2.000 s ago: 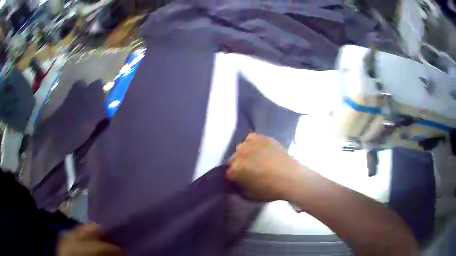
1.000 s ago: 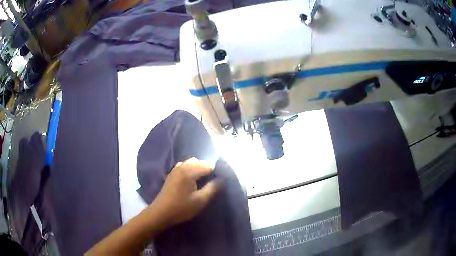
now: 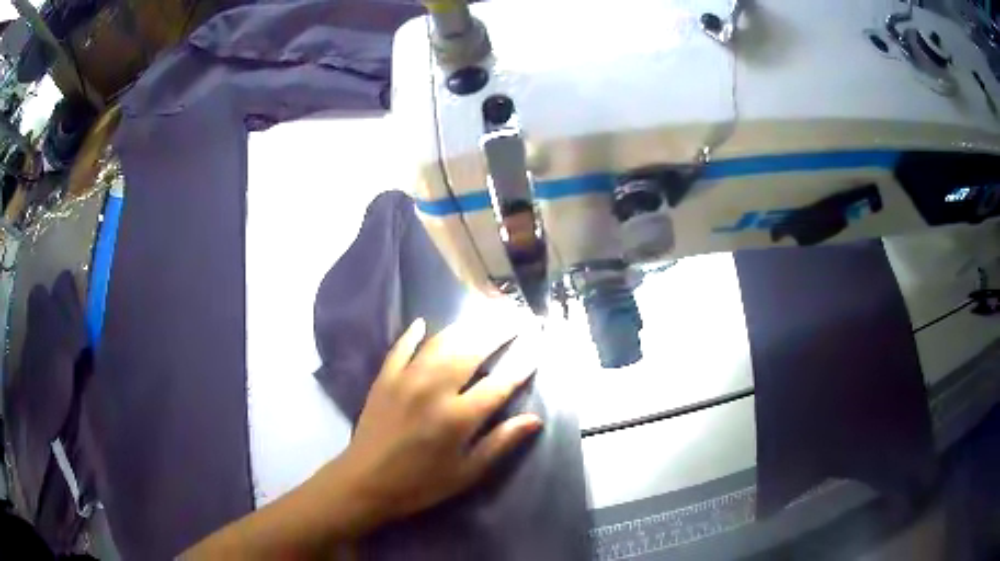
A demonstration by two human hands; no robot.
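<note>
A dark purple-grey cut fabric panel (image 3: pixel 356 290) with a curved edge lies on the white bed, left of and under the needle area of the sewing machine (image 3: pixel 614 110). My left hand (image 3: pixel 433 422) lies palm down on this panel, fingers spread, with the fingertips close to the presser foot. Bright light washes out the fingertips, the foot and the needle. My right hand is not in view.
A long strip of the same fabric (image 3: pixel 175 329) hangs at left, and another piece (image 3: pixel 833 373) lies at right. More fabric (image 3: pixel 296 55) is heaped behind. A ruler (image 3: pixel 674 526) runs along the front edge. A dark ribbed cylinder (image 3: pixel 614 323) is beside the needle.
The view has swung right to the machine. My right hand has left the picture. My left hand has gone from bent fingers at the panel's edge to spread fingers, nearer the needle area.
</note>
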